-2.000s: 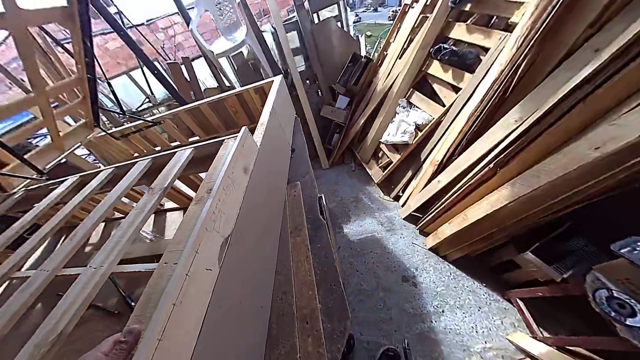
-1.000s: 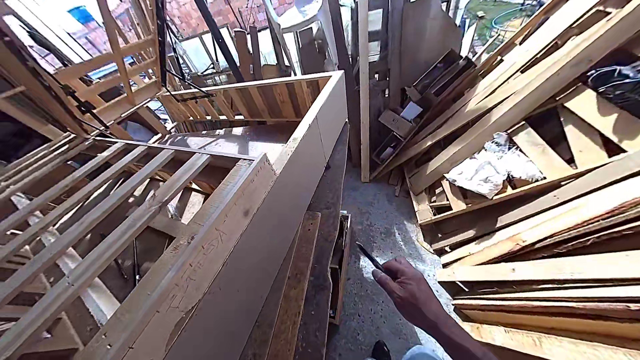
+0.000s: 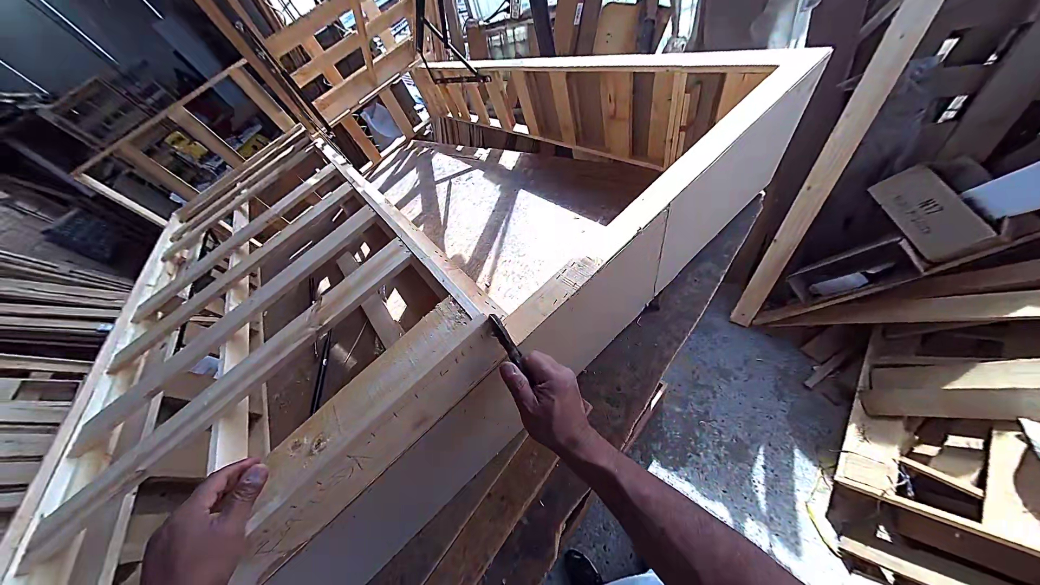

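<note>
My right hand (image 3: 552, 400) is closed around a slim dark hand tool (image 3: 505, 339), whose exact kind I cannot tell. The tool's tip is at the corner where the slatted wooden frame (image 3: 382, 390) meets the long side board (image 3: 662, 207) of a large wooden box frame. At lower left, my left hand (image 3: 205, 520) is beside the near rail of the slatted frame, thumb and fingers bent. Whether it touches the rail or holds something I cannot tell. Pencil-like marks show on the rail.
A dark plank bench (image 3: 691, 272) lies under the frame. Concrete floor (image 3: 731, 390) shows to the right, with a wooden pallet (image 3: 877, 471) and a cardboard box (image 3: 933, 213) beyond. An upright timber (image 3: 845, 162) leans nearby. Stacked boards (image 3: 57, 325) stand at far left.
My right hand, with the dark tool, has moved from over the floor to the frame's corner. My left hand has come into view since one second ago. The view has swung left.
</note>
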